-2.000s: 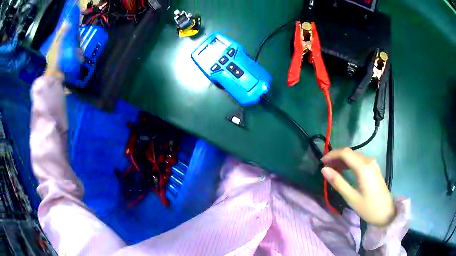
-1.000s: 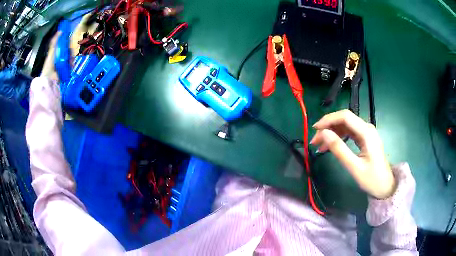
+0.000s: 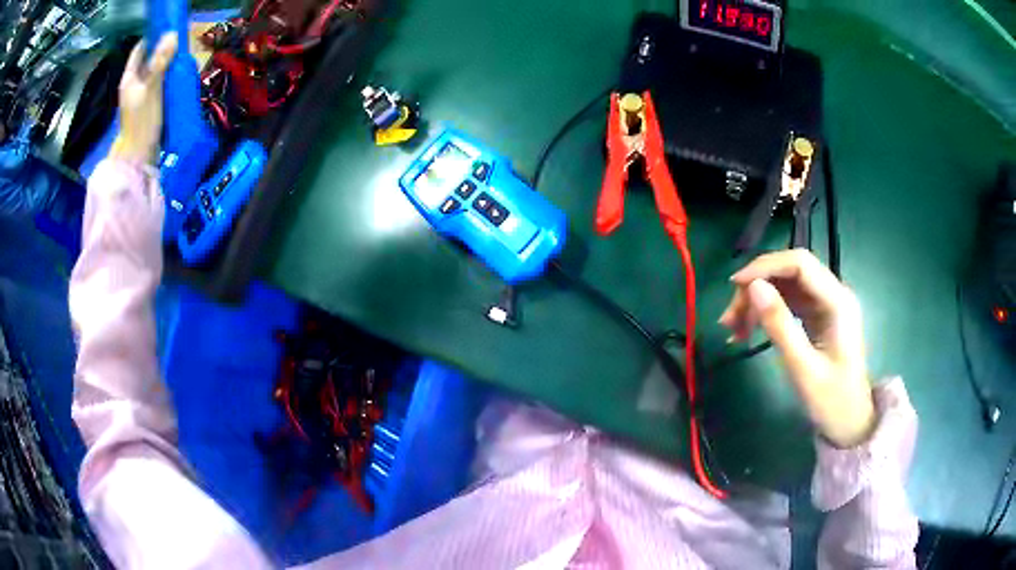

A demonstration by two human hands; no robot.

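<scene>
A blue battery tester lies on the green bench with its small screen lit. Its red clamp and black clamp are on the brass posts of a black box with red digits. My left hand is at the upper left on a blue tester held upright over the dark tray; its fingers are partly hidden. My right hand hovers near the leads with its fingers curled, thumb and fingertips apart, holding nothing.
The dark tray holds testers with heaped red and black leads. A small yellow-and-black part and a cable plug lie near the tester. A blue bin with leads stands below the bench's left edge. Another black device is at the far right.
My left hand has moved a tester up at the tray, where it now stands more in view. My right hand has shifted up from the red lead and stays empty. The view has shifted.
</scene>
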